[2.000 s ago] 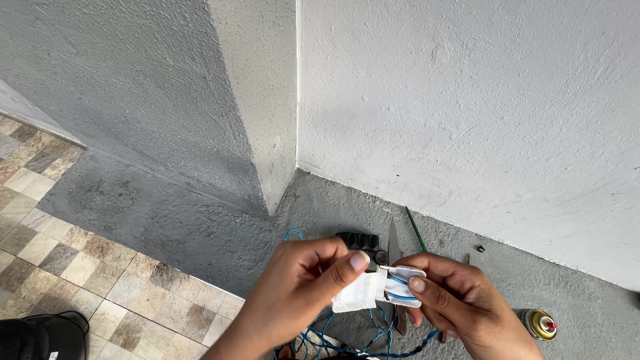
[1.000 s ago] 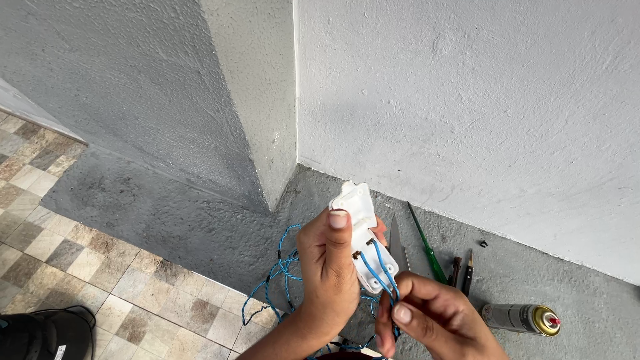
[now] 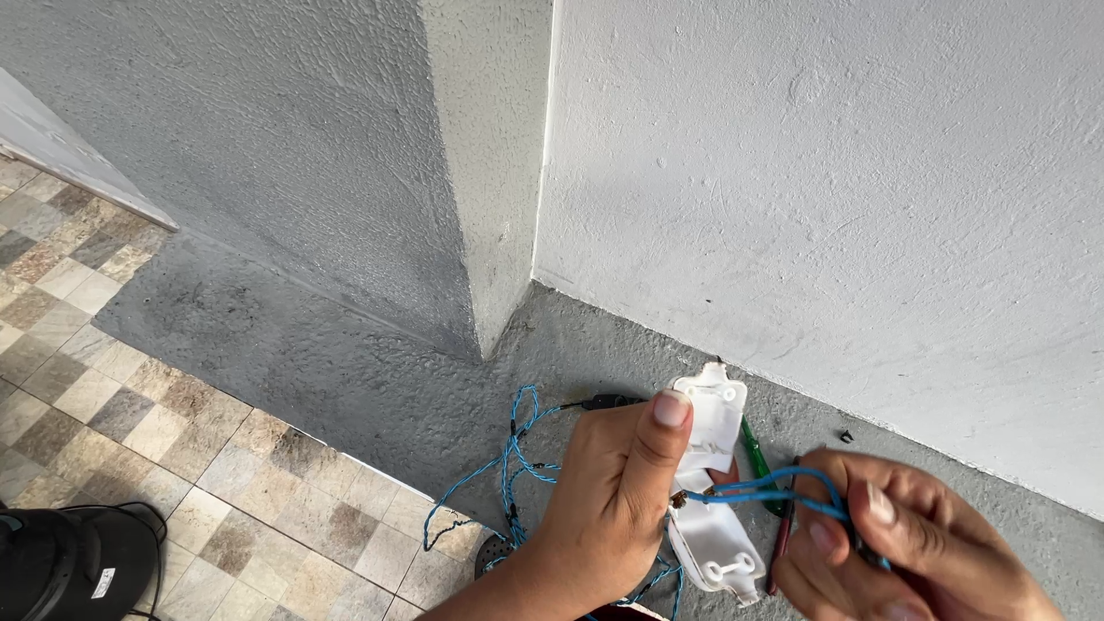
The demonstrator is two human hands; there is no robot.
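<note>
My left hand (image 3: 617, 483) holds an opened white plastic housing (image 3: 711, 423), its thumb pressed on the upper half. Inside the lower half, small screw posts show, and brass-coloured contacts (image 3: 679, 498) sit near the middle. Two blue wires (image 3: 759, 493) run from the contacts to the right. My right hand (image 3: 888, 535) pinches these wires between thumb and fingers, where they meet a darker cable. Behind the housing lies a screwdriver with a green handle (image 3: 759, 457). A tangle of twisted blue and black wire (image 3: 511, 466) lies left of my left hand.
A thin dark red tool (image 3: 783, 543) lies partly behind my right hand. A small black piece (image 3: 846, 436) rests near the white wall (image 3: 819, 216). A black object with a cord (image 3: 78, 561) stands on the tiled floor (image 3: 216, 483) at lower left. The grey wall corner (image 3: 483, 328) rises ahead.
My right hand has moved right, drawing the blue wires out sideways from the housing; a second ago they ran down along its lower half. The spray can seen earlier is now out of sight.
</note>
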